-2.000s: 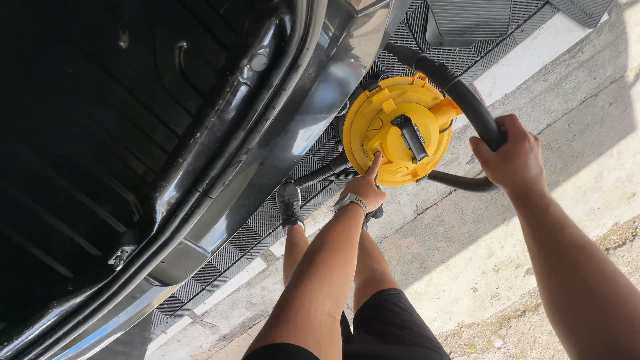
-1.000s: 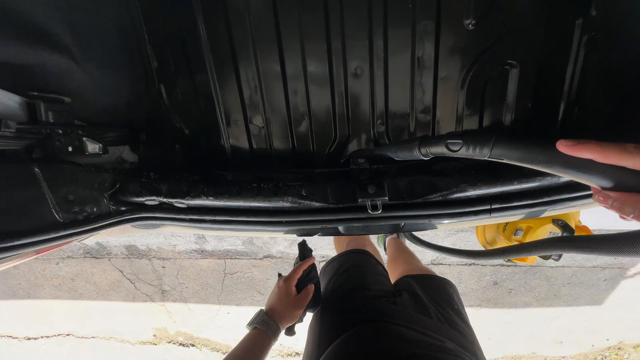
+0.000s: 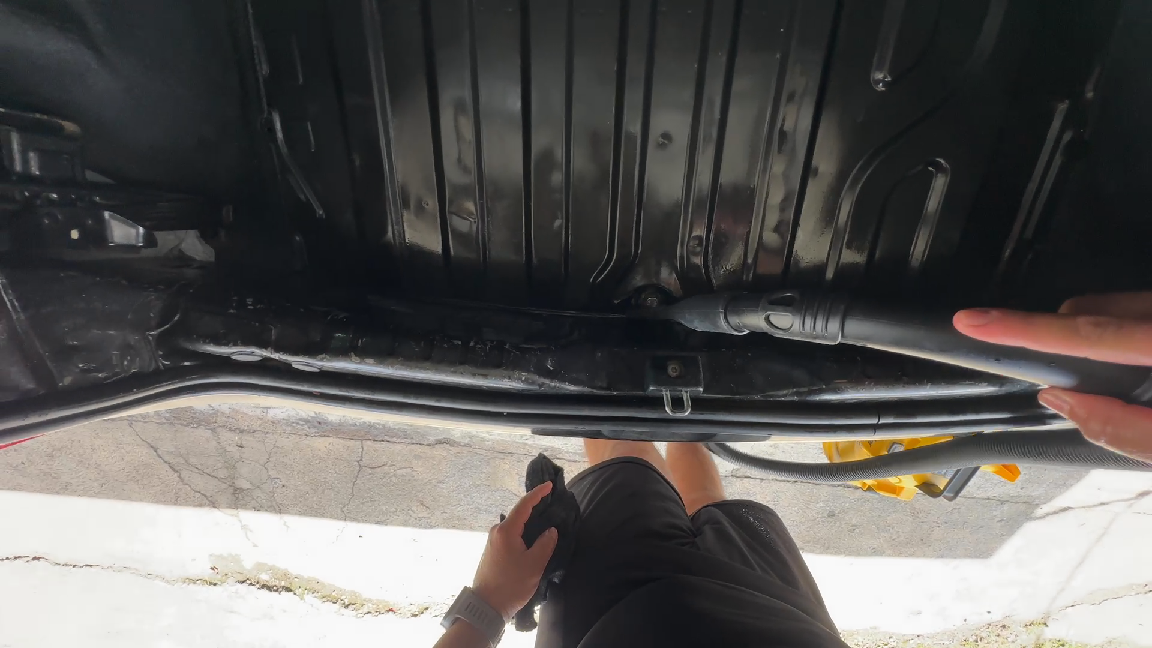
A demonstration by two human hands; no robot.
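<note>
My right hand (image 3: 1098,360), at the right edge, grips the black vacuum wand (image 3: 981,346). Its narrow nozzle (image 3: 711,313) points left into the seam between the ribbed black trunk floor (image 3: 585,153) and the rear sill. My left hand (image 3: 517,558) holds a crumpled black cloth (image 3: 549,517) beside my shorts, below the sill. Just under the nozzle, a metal striker loop (image 3: 677,401) stands on the sill. Part of the yellow vacuum cleaner (image 3: 891,463) shows beyond the car's edge; the rest is hidden.
A rubber weatherstrip (image 3: 432,396) runs along the trunk edge. The ribbed vacuum hose (image 3: 990,450) passes outside it at lower right. At left is a dark bracket-like part (image 3: 81,229) inside the trunk. Cracked concrete ground (image 3: 252,468) lies below.
Two seconds ago my left hand touched the yellow vacuum; now it holds the cloth. My right hand has brought the wand into the trunk. The view has turned strongly toward the trunk.
</note>
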